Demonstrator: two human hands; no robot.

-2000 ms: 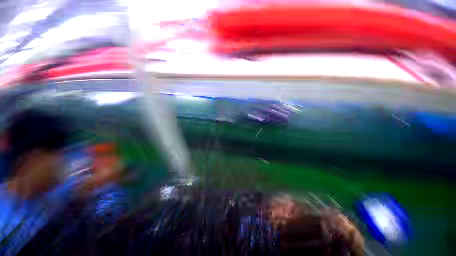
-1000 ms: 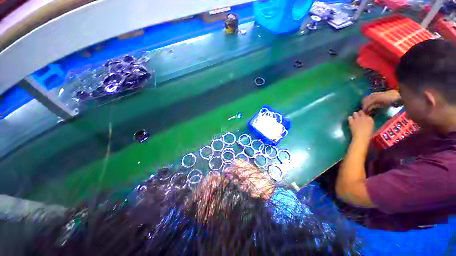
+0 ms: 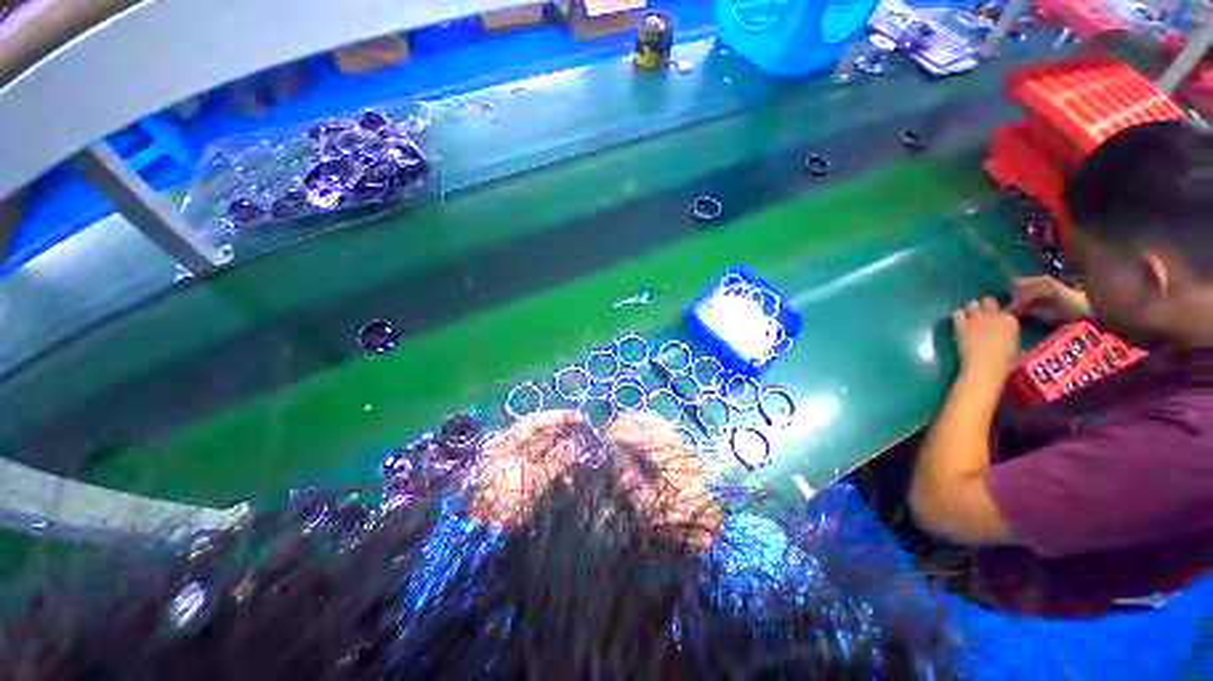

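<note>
My left hand (image 3: 528, 466) and my right hand (image 3: 661, 479) are close together at the near edge of the green belt, partly covered by dark hair. Their fingertips nearly meet; what they hold cannot be made out. Thin silver rings (image 3: 632, 351) lie in rows just beyond and right of my hands. A slim dark tool (image 3: 685, 387) lies among the rings. Dark round cases (image 3: 460, 430) are piled left of my left hand, partly hidden by hair. A blue tray (image 3: 794, 321) holding white rings (image 3: 734, 317) stands beyond the silver rings.
Dark round parts sit on the belt, one at left (image 3: 378, 335), others farther right. A clear tray (image 3: 412, 133) of dark parts is on the far ledge, with a small can (image 3: 652, 43) and blue container (image 3: 785, 33). A person (image 3: 1064, 466) works at right beside red trays (image 3: 1084, 362).
My hands have come closer together, the left one now more visible beside the dark cases. The view has shifted slightly. Single dark parts on the far belt sit at slightly different places.
</note>
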